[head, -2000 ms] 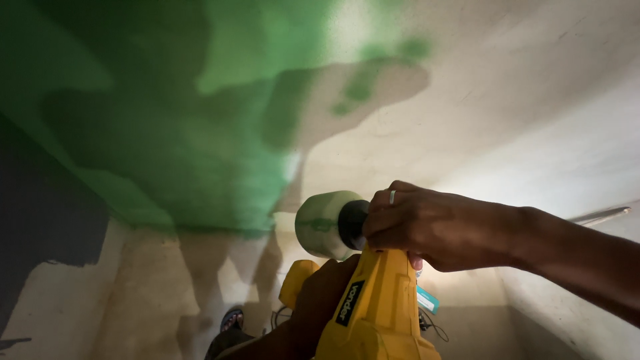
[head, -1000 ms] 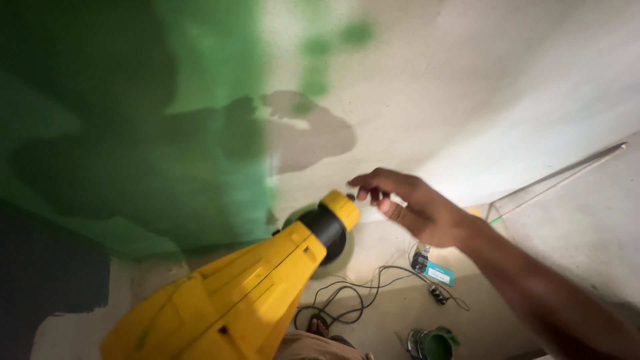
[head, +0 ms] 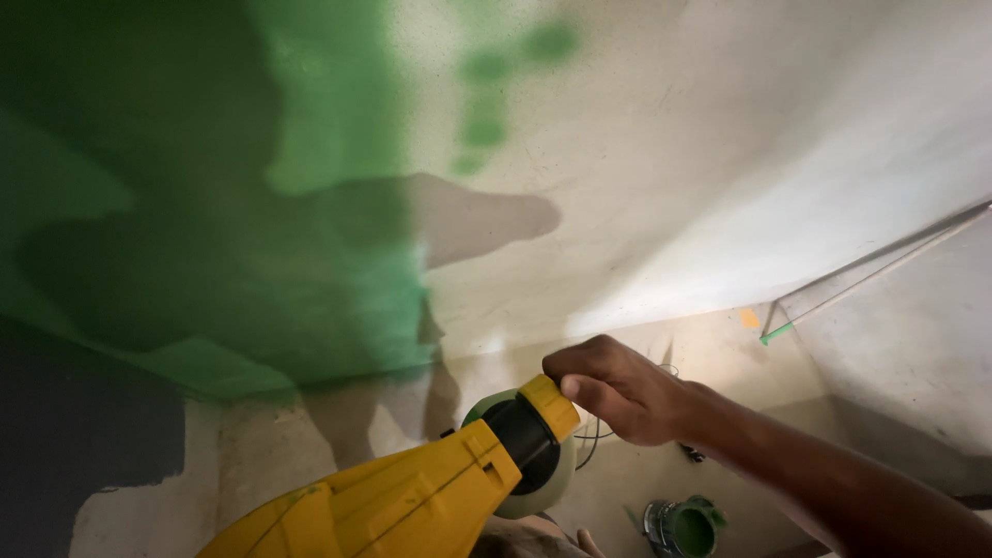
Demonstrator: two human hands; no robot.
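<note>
A yellow and black handheld paint sprayer (head: 387,496) reaches in from the lower left, its nozzle end turned to the upper right. The fingers and thumb of my right hand (head: 620,391) are closed at the yellow nozzle cap (head: 549,407). Beneath the black collar hangs a translucent paint cup (head: 554,488) with green in it. My left hand does not show; the sprayer's rear part runs out of the frame. In front is a pale wall (head: 659,155), with green paint (head: 341,101) over its left part and several soft green spots near the top middle.
An open can of green paint (head: 692,531) stands on the floor at the bottom. Dark cable (head: 595,446) lies behind my right hand. A long thin pole (head: 891,267) with a green end leans at the right. A dark grey painted area (head: 85,418) is at the far left.
The sprayer has turned from pointing mostly upward to pointing up and right. My right hand's fingers, spread near the nozzle a second ago, are now closed at its cap. My left hand has left view.
</note>
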